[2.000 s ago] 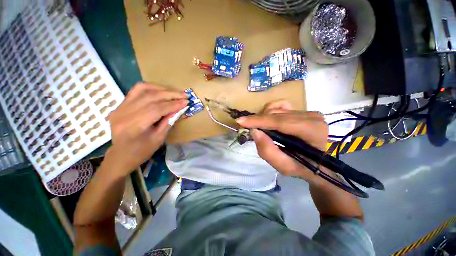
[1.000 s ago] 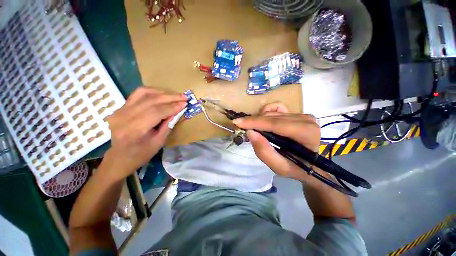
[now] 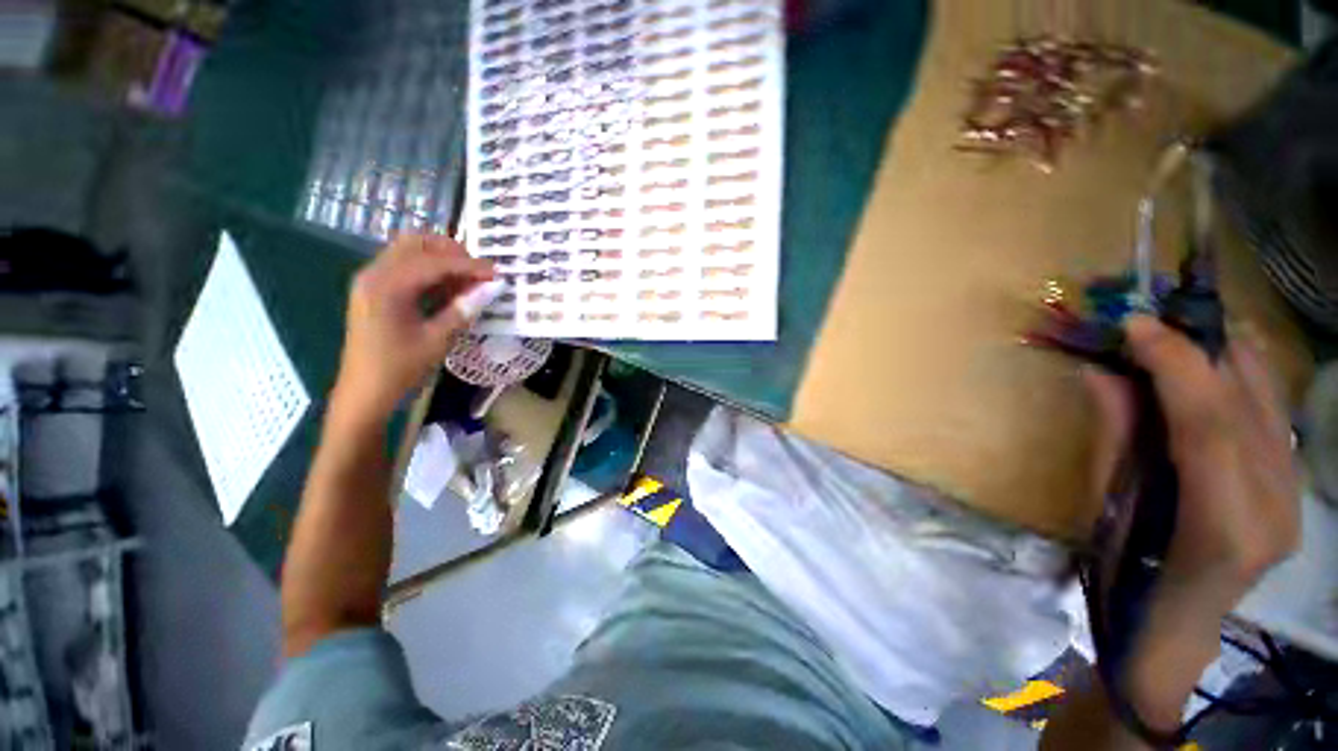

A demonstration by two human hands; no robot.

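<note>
My left hand [image 3: 404,316], with a white cot on a fingertip, is at the lower left corner of the white component sheet [image 3: 682,242]. Its thumb and finger are close together; whether they pinch a part is too small to tell. Small slim parts lie in even rows on the sheet. My right hand [image 3: 1211,440], blurred, holds the black soldering iron [image 3: 1137,514] at the right, over the cardboard [image 3: 939,323]. The pale solder feed tube [image 3: 1146,242] points up. Blue circuit boards [image 3: 1112,304] are partly hidden behind the iron and hand, with red leaded components [image 3: 1051,320] beside them.
A pile of red leaded components [image 3: 1049,96] lies at the top of the cardboard. A clear ribbed tray [image 3: 382,132] is left of the sheet. A second white sheet [image 3: 239,382] lies further left. A round pink grille [image 3: 499,360] is below the sheet's edge.
The view has swung left. My left hand has left the small blue board and moved to the component sheet. My right hand, still holding the iron, is now near the blue boards.
</note>
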